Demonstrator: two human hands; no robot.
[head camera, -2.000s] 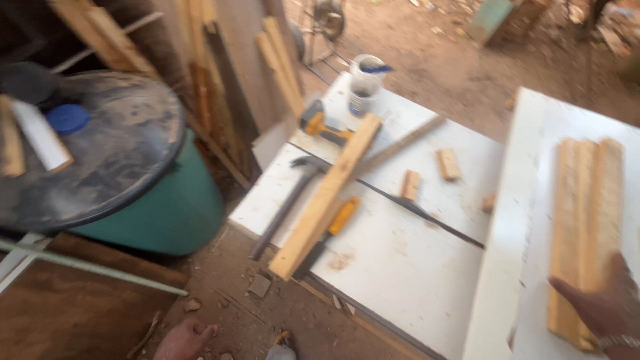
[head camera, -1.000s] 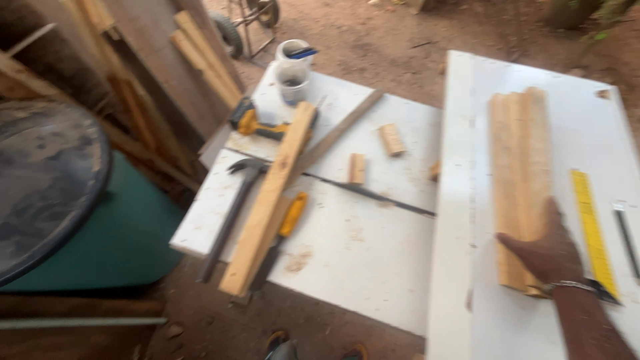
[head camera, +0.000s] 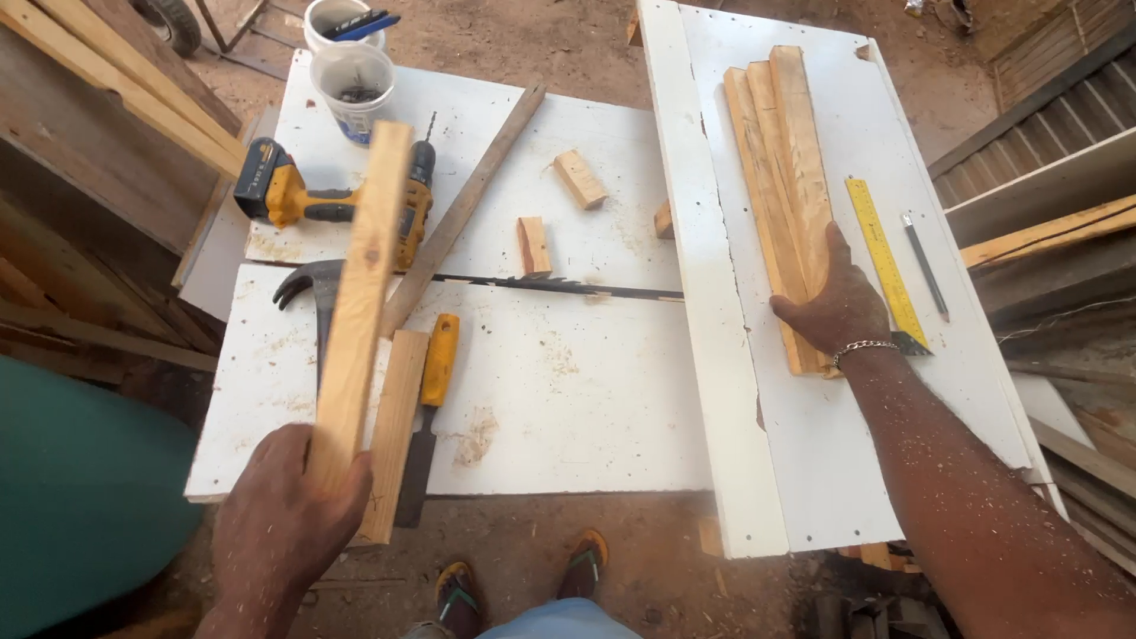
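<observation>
My left hand (head camera: 288, 506) grips the near end of a wooden batten (head camera: 364, 284), raised over the left table. Beneath it lie a claw hammer (head camera: 321, 293), a second batten (head camera: 395, 426) and a chisel with a yellow handle (head camera: 439, 359). My right hand (head camera: 839, 302) rests around three battens (head camera: 781, 204) lying side by side on the raised white board at the right, thumb on their left side and fingers on their right. A yellow rule of a try square (head camera: 879, 253) and a pencil (head camera: 926, 266) lie right of that hand.
A cordless drill (head camera: 328, 200) with its bit fitted, two plastic tubs (head camera: 353, 84), a thin dark strip of wood (head camera: 475, 195) and small wood offcuts (head camera: 579, 179) lie on the white table (head camera: 568, 390). A green barrel (head camera: 80, 461) stands at the left. Boards lean at both sides.
My left hand has come up from below the table and taken hold of a batten, lifting its end from the table. My right hand stays on the battens. The view has shifted right.
</observation>
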